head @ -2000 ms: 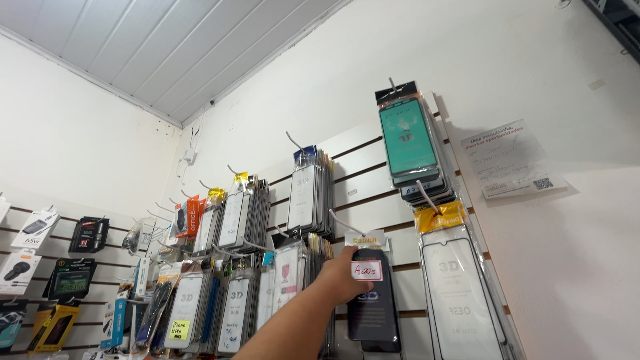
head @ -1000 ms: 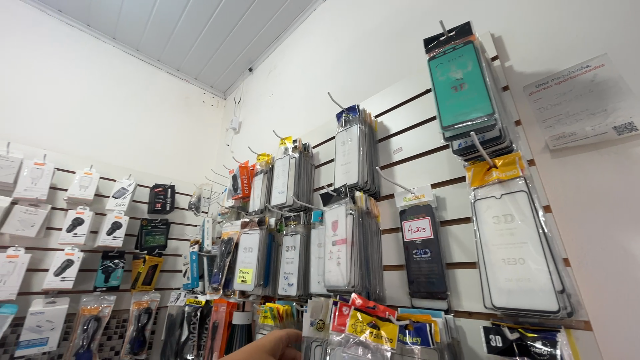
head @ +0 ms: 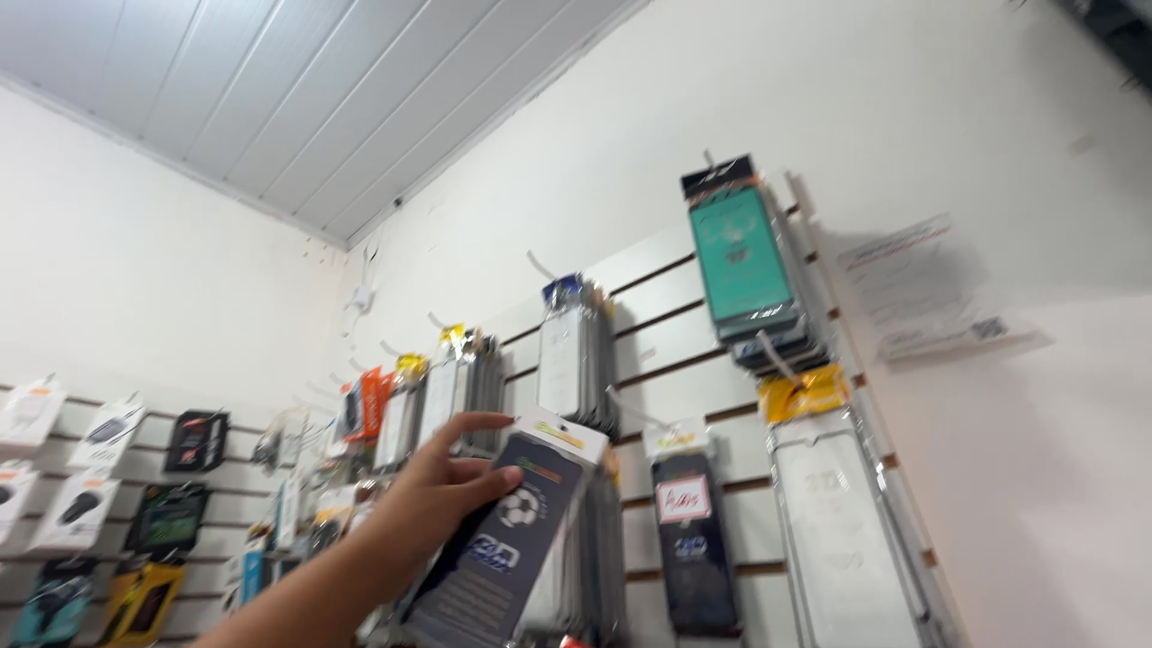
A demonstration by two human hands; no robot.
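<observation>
My left hand (head: 459, 490) grips a dark screen protector pack (head: 508, 540) by its upper left edge, thumb on the front. The pack has a white hanging tab and a soccer ball print, and it tilts in front of other hanging packs. To its right, a similar dark pack (head: 695, 549) with a handwritten label hangs on a hook. Higher up is a stack with a teal pack (head: 742, 256) in front. A clear-fronted pack with a yellow header (head: 804, 393) hangs at the right. My right hand is not in view.
A slatwall panel (head: 661, 315) with metal hooks carries more packs (head: 573, 360) behind the held one. Boxed accessories (head: 76, 508) hang on the left wall. A printed sheet (head: 927, 288) is fixed to the right wall. A dark object (head: 1111, 40) juts in at the top right.
One second ago my hand was low at the bottom edge; now it is raised, with a dark pack in its grip. Two seconds ago it was at the labelled pack on the hook.
</observation>
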